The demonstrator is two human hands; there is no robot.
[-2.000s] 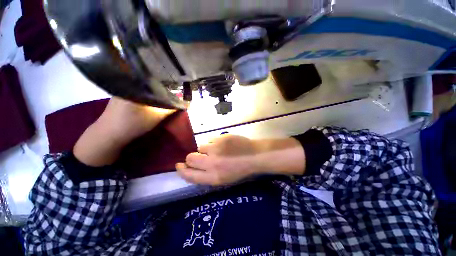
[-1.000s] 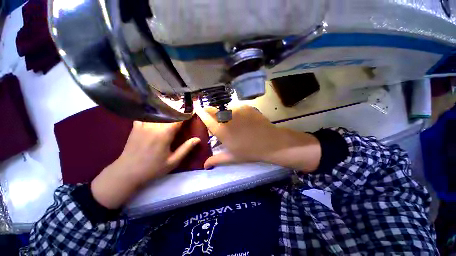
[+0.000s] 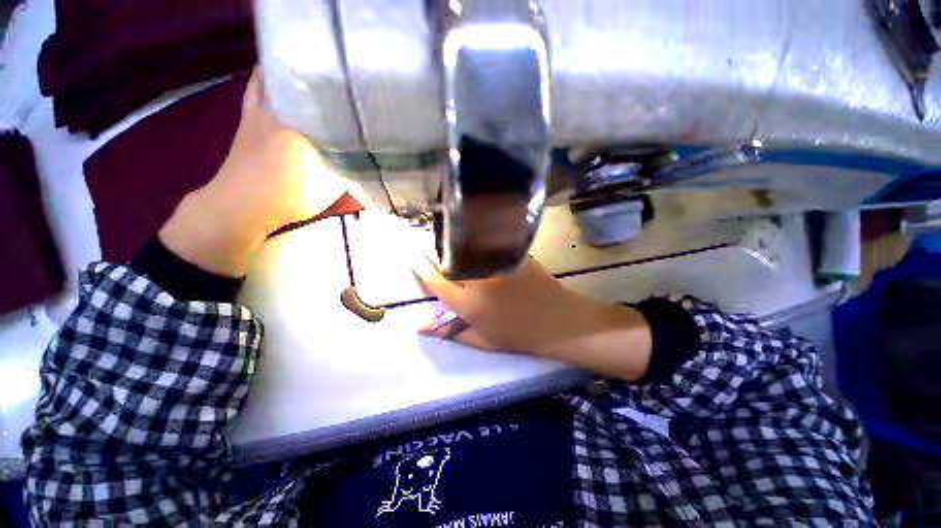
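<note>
A maroon fabric panel (image 3: 165,155) lies left of the needle area, under and beside my left hand (image 3: 242,191). Its small corner shows right of the hand in the lamp light. The left fingertips are partly hidden by the machine head. My right hand (image 3: 516,315) is low over the bed, right of the needle area, with a small dark tool (image 3: 448,326), perhaps thread snips, between thumb and fingers. The shiny metal guard (image 3: 497,155) on the white sewing machine head (image 3: 660,72) hides the needle and part of the right hand.
A thick maroon stack (image 3: 144,57) stands at the back left, and another maroon pile (image 3: 26,227) at the far left. A small brown tab (image 3: 361,305) is at the bed corner. A white-green thread cone (image 3: 838,245) is at the right.
My left hand and the panel have moved back and left, away from the needle, baring the bed corner. My right hand has shifted slightly toward me. The machine head looms larger as the view shifted.
</note>
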